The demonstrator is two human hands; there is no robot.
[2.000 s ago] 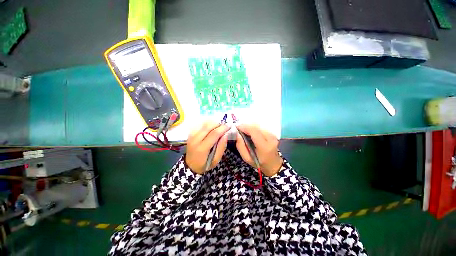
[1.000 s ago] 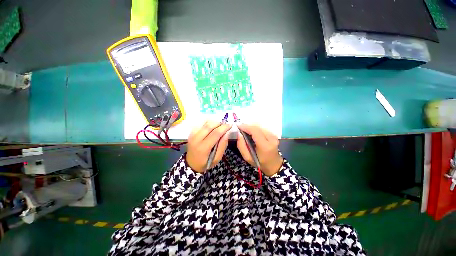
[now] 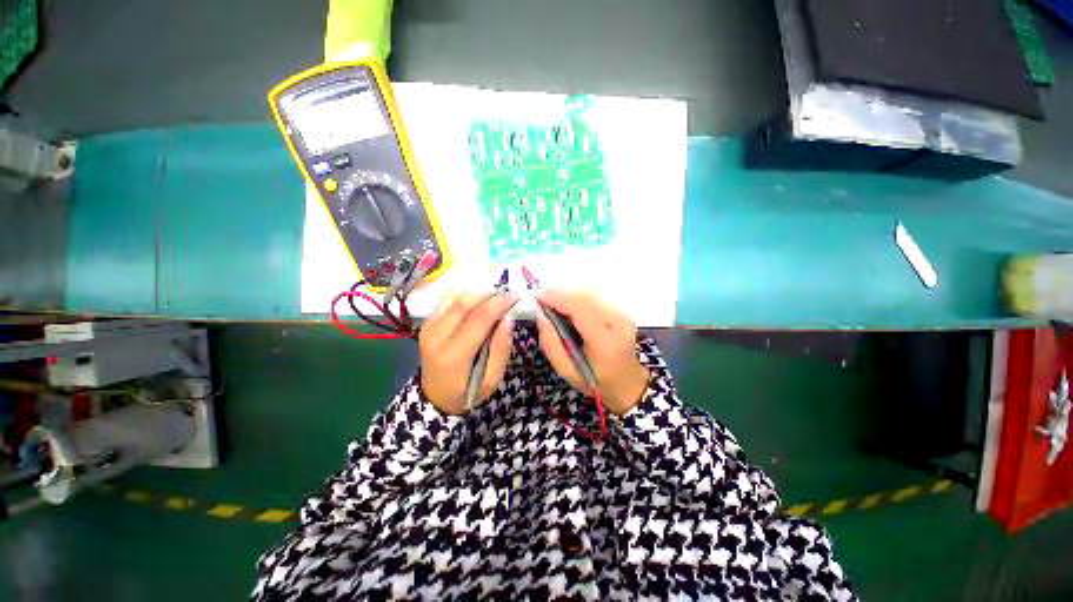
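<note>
My left hand (image 3: 465, 350) holds a dark test probe (image 3: 480, 367) with a blue tip. My right hand (image 3: 592, 349) holds another test probe (image 3: 575, 352) with a red tip. Both tips point forward, close together, over the white sheet (image 3: 646, 212), short of the green circuit board (image 3: 542, 186). The board lies flat on the sheet. A digital multimeter (image 3: 360, 176) with a yellow rim lies tilted at the sheet's left side. Red and black lead wires (image 3: 367, 314) loop from its lower end.
A yellow-green wrapped bar (image 3: 358, 29) runs away behind the meter. A black-topped box (image 3: 906, 124) stands at the far right. A white strip (image 3: 914, 255) and a pale yellow roll (image 3: 1038, 285) lie on the teal bench edge (image 3: 777, 265). A red bin (image 3: 1035, 423) is below right.
Both hands and probes have shifted slightly left relative to the board, their tips still near each other. The whole view has also shifted a little, so the meter and board appear further right.
</note>
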